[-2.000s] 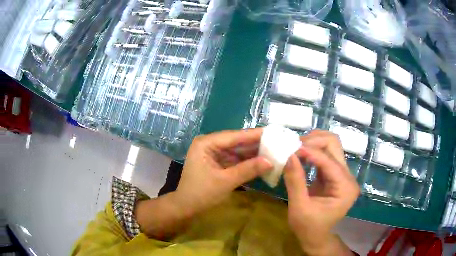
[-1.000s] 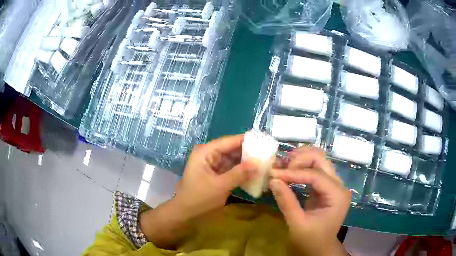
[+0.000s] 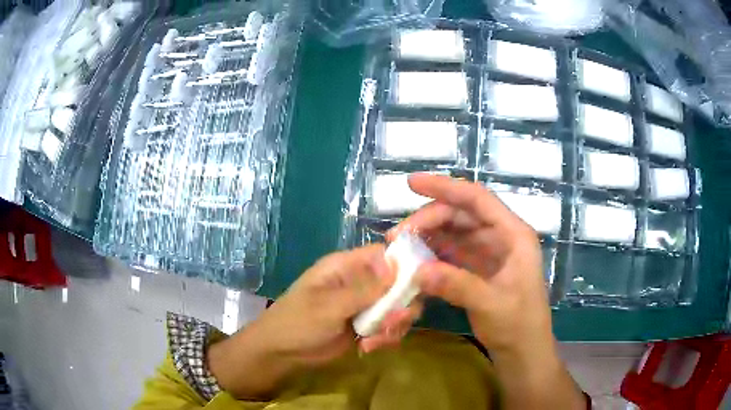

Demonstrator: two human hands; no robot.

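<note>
A white plastic housing (image 3: 394, 287) is tilted between my hands, in front of the unit blister tray. My left hand (image 3: 333, 300) is closed around its lower left part, with fingertips showing beneath it. My right hand (image 3: 489, 256) has its thumb against the housing's right side, with its fingers raised and spread above. The housing's upper end is blurred, and I cannot tell whether a small part sits there. The clear unit blister tray (image 3: 476, 120) holds rows of white blocks.
The rod-part tray (image 3: 268, 172) lies left of centre on the green mat (image 3: 308, 160), with thin sticks in it. A loose-parts tray (image 3: 76, 188) is at the far left. Clear bags (image 3: 553, 12) lie at the back. Red stools (image 3: 677, 372) stand below the bench.
The housing has tipped over to the right in my left hand. My right hand's fingers have opened and lifted from their pinch. The view has shifted right, so the trays appear further left.
</note>
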